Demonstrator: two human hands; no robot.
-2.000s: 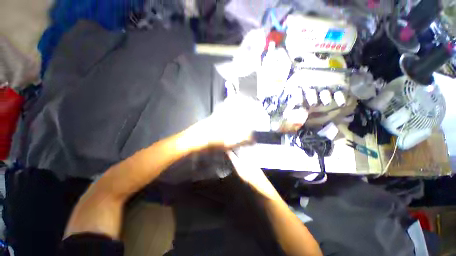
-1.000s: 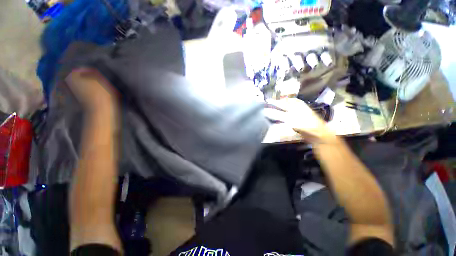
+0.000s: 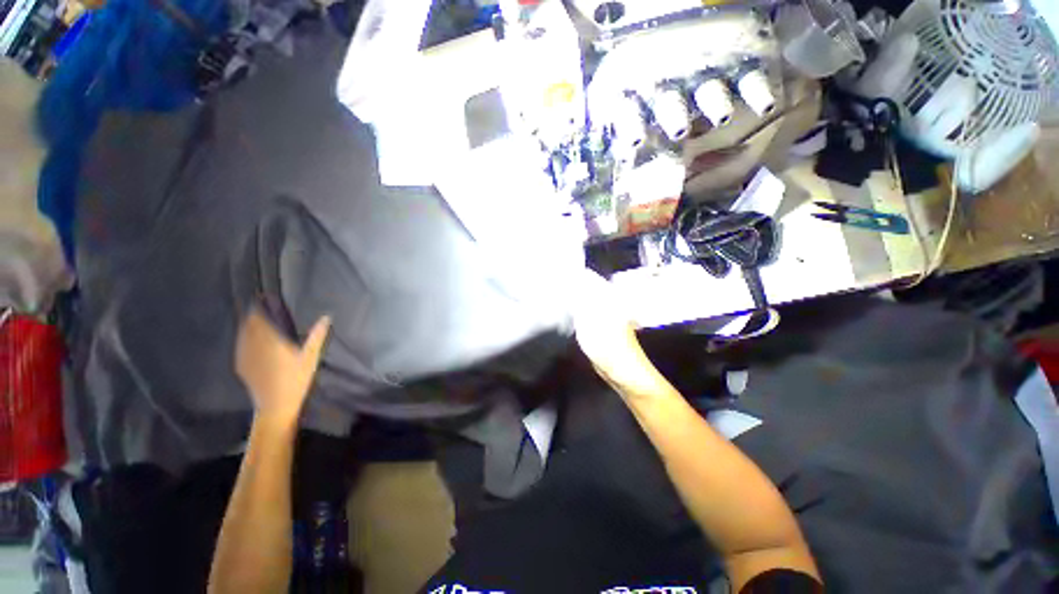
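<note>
A large dark grey garment panel (image 3: 174, 255) lies spread left of the overlock machine (image 3: 685, 70), its right part shining pale under the lamp. My left hand (image 3: 279, 362) lies on the panel near a fold, thumb and fingers apart. My right hand (image 3: 604, 331) is at the panel's right corner, just below the needle area (image 3: 575, 174). Glare washes out its fingers, so its grip cannot be told. A grey flap with a white piece (image 3: 540, 429) hangs from the panel's front edge.
Right of the needle are a black cord bundle (image 3: 732, 238), teal snips (image 3: 862, 217) and a white fan (image 3: 987, 70). A red basket (image 3: 33, 395) is far left, blue cloth (image 3: 110, 87) upper left. Dark grey pieces (image 3: 883, 441) lie lower right beside the lap.
My left hand has moved down and right from the panel's upper left. My right hand has moved left and down to the panel's corner. The panel now lies flatter. The camera view has shifted.
</note>
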